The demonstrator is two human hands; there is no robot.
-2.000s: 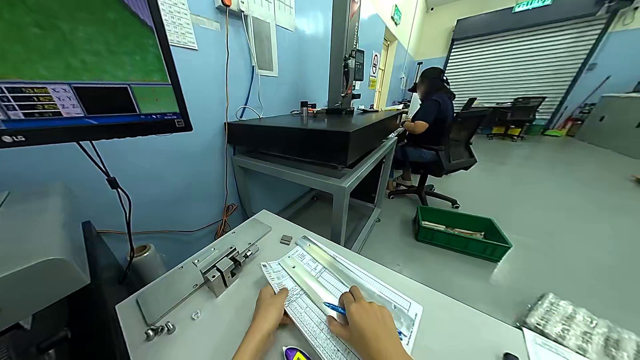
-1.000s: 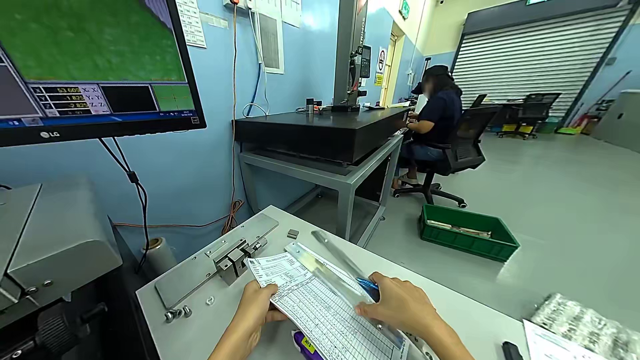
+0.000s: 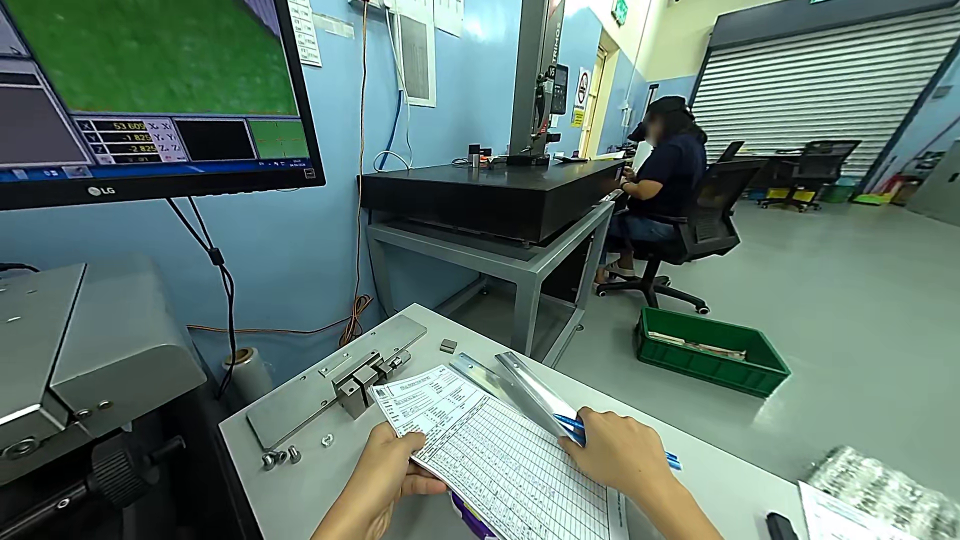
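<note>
My left hand (image 3: 394,469) grips the left edge of a printed form with a filled-in table (image 3: 510,457), thumb on top. My right hand (image 3: 619,450) holds a blue pen (image 3: 568,422) and a clear plastic sleeve or strip (image 3: 529,386) over the form's right side. Another clear strip (image 3: 480,373) lies partly behind the paper. Left of the form, a metal clamping fixture (image 3: 367,379) rests on a flat metal plate (image 3: 289,412). Several screws (image 3: 281,457) and a small clear piece (image 3: 327,440) are near it. A purple round object (image 3: 469,517) shows partly under the form.
A small metal block (image 3: 448,346) sits at the white table's far edge. A monitor (image 3: 157,97) hangs upper left above a grey machine (image 3: 127,322). Beyond are a black surface plate (image 3: 465,199), a seated person (image 3: 667,169) and a green crate (image 3: 709,352). A bubble-wrapped bundle (image 3: 885,487) lies lower right.
The form has been lifted and now overlaps the clear strips, which earlier lay on top of it. My right hand, earlier resting on the papers, now grips the strip's edge with the pen.
</note>
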